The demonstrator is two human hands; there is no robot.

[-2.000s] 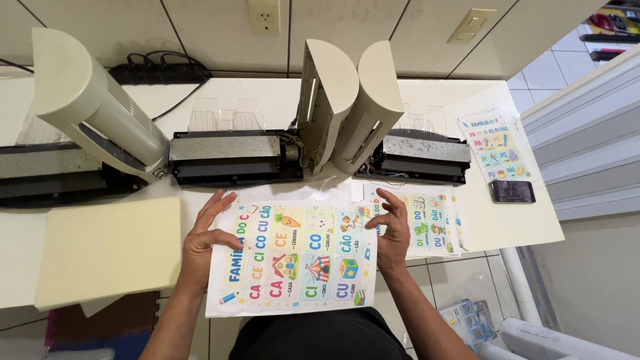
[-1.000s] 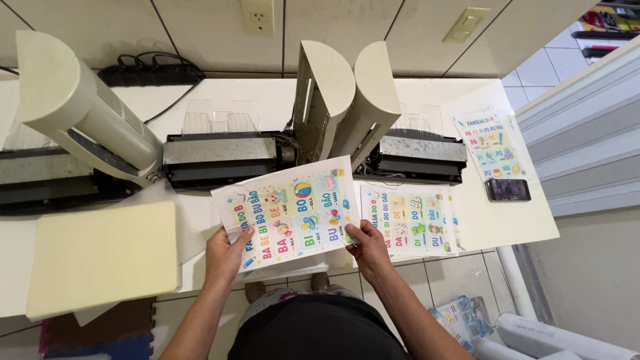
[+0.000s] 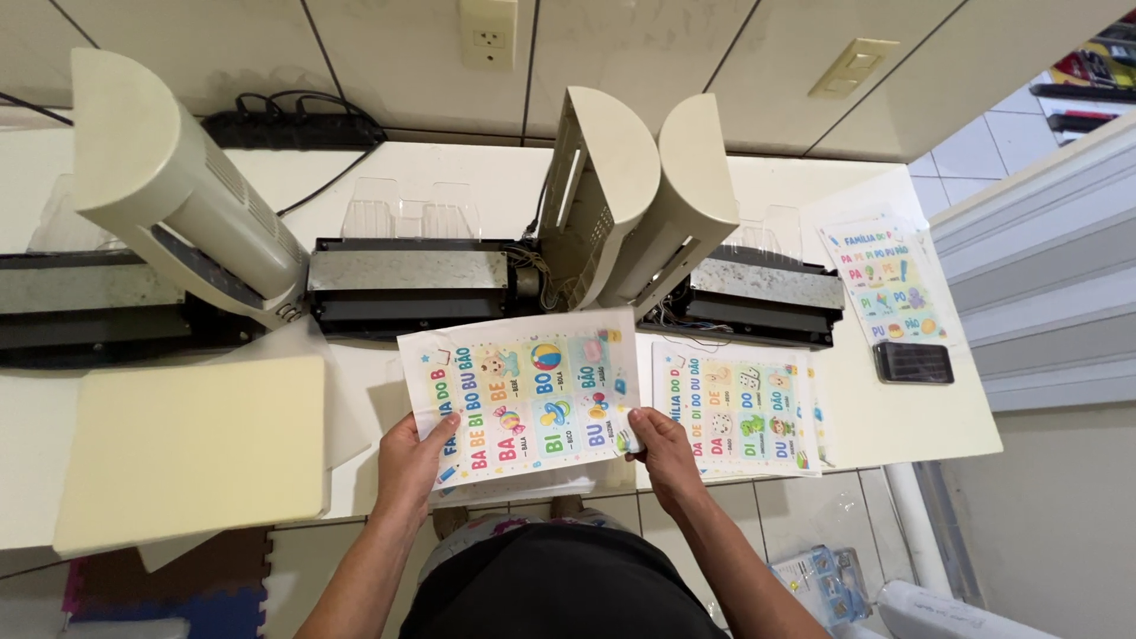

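A colourful printed syllable sheet (image 3: 532,399) is held up over the table's front edge, tilted slightly. My left hand (image 3: 413,457) grips its left edge, thumb on top. My right hand (image 3: 661,448) pinches the lower right corner. Beneath it lie more sheets, partly hidden. To the right of my right hand rests a stack of similar printed sheets (image 3: 741,408). Behind the held sheet stands an opened laminator mechanism (image 3: 408,284) with a metal plate and black frame.
Cream laminator covers (image 3: 612,160) stand upright between machines; another opened laminator (image 3: 768,293) is at right. A cream stack (image 3: 195,444) lies left. A phone (image 3: 914,363) touches printed sheets (image 3: 887,284) at far right. A black power strip (image 3: 293,130) sits by the wall.
Two seconds ago my hands were at a sheet with a different syllable family. A second ago they held the present sheet, which now sits at much the same place.
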